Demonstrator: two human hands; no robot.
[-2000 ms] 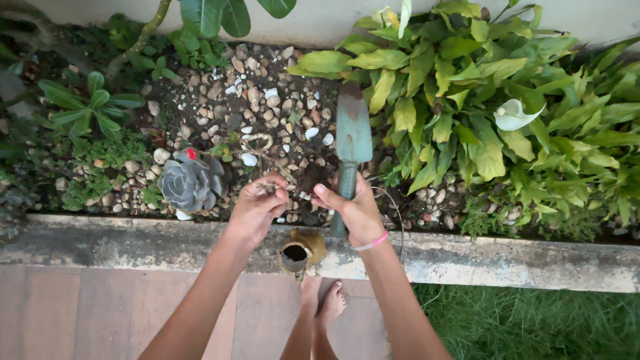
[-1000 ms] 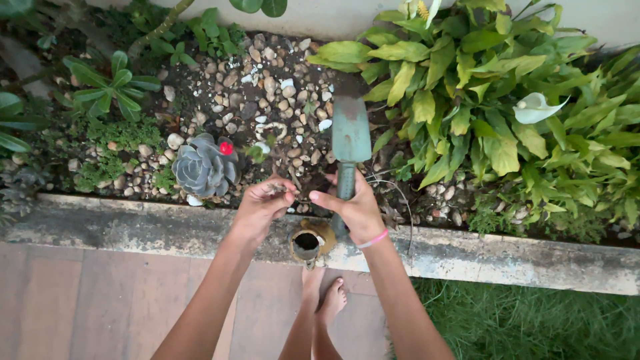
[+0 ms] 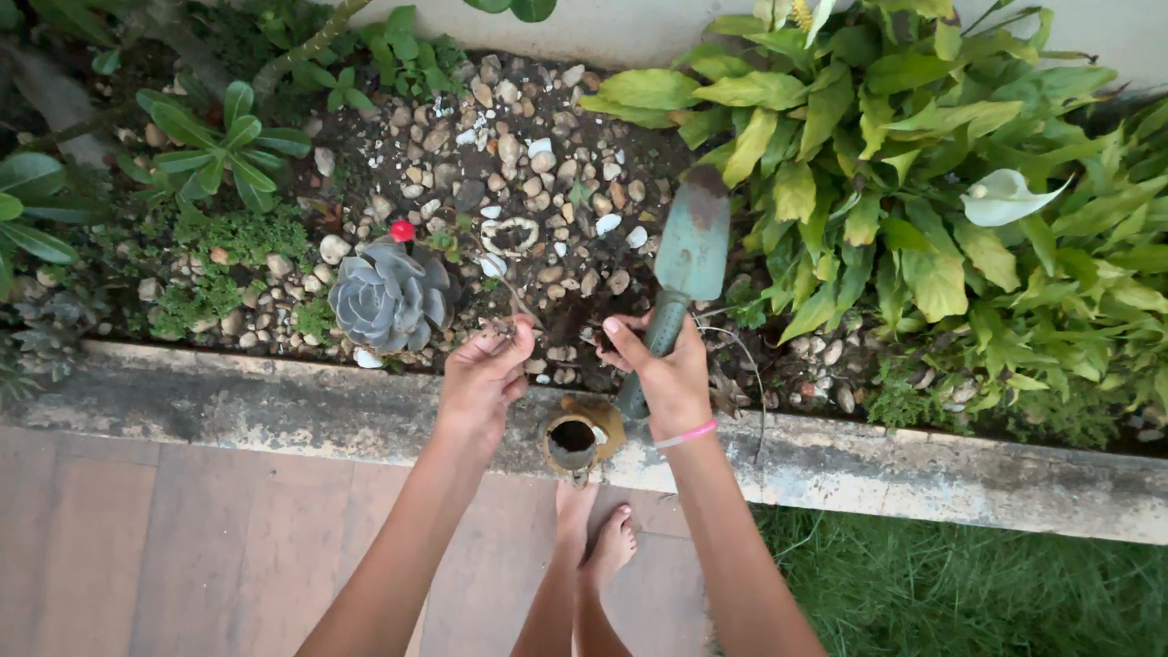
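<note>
My left hand (image 3: 486, 374) pinches a bit of dry plant matter (image 3: 497, 326) between thumb and fingers, above the stony soil. My right hand (image 3: 663, 370) is closed around the handle of a green hand trowel (image 3: 693, 237), whose soil-smeared blade points away from me. Something small and dark sits at its thumb and fingertips, too unclear to name. Between my wrists, a small brown pot (image 3: 607, 429) with a dark round opening stands on the concrete curb (image 3: 849, 456). A thin dry stem (image 3: 756, 365) curves over the curb beside my right hand.
A grey-blue rosette succulent (image 3: 388, 297) with a red ball beside it grows left of my left hand. Pebbles (image 3: 547, 164) cover the bed. A leafy peace lily (image 3: 876, 173) crowds the right side. Grass (image 3: 967, 584) and paving (image 3: 192, 547) lie below the curb.
My left hand has moved a little away from my right hand since a second ago. The trowel stays in my right hand, its blade now tilted more to the right.
</note>
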